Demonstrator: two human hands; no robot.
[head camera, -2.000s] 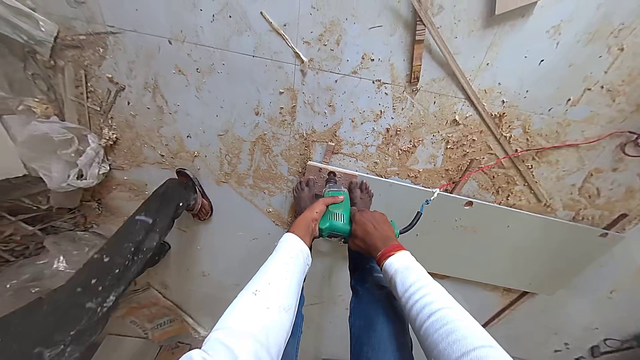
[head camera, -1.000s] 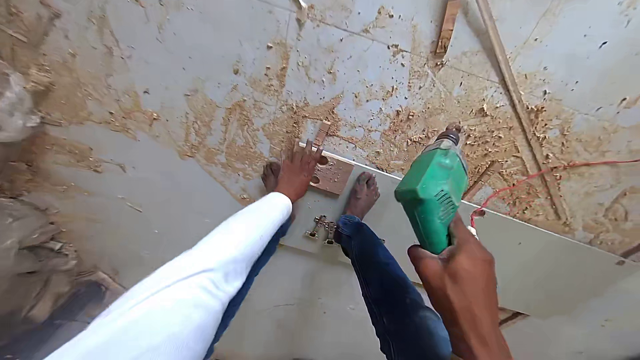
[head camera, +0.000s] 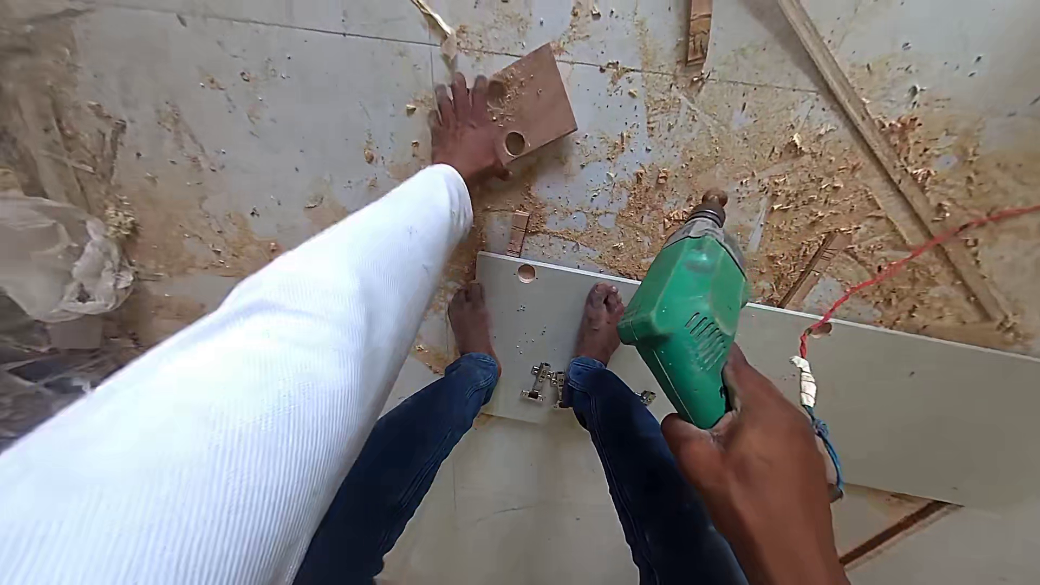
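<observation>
My right hand (head camera: 760, 455) is closed around the handle of a green power drill (head camera: 686, 317), its chuck pointing away from me over the shavings. My left hand (head camera: 469, 130) is at a brown wooden board with round holes (head camera: 540, 110), beyond the panel's far edge; the fingers are spread and its grip on the board is unclear. A long white panel (head camera: 910, 406) lies on the floor under my bare feet, with a round hole (head camera: 526, 273) near its far edge. Metal cabinet hinges (head camera: 536, 382) rest on the panel between my feet.
Sawdust and wood shavings (head camera: 642, 207) cover much of the floor. A long wooden strip (head camera: 894, 162) lies at the right, near a red cord (head camera: 910, 256). Short wood pieces (head camera: 699, 32) lie about. Clear plastic bags (head camera: 61, 256) are at the left.
Two seconds ago both hands were on the drill over the panel. The drill is now in my right hand alone, to the right. My left hand and the brown board have moved forward off the panel.
</observation>
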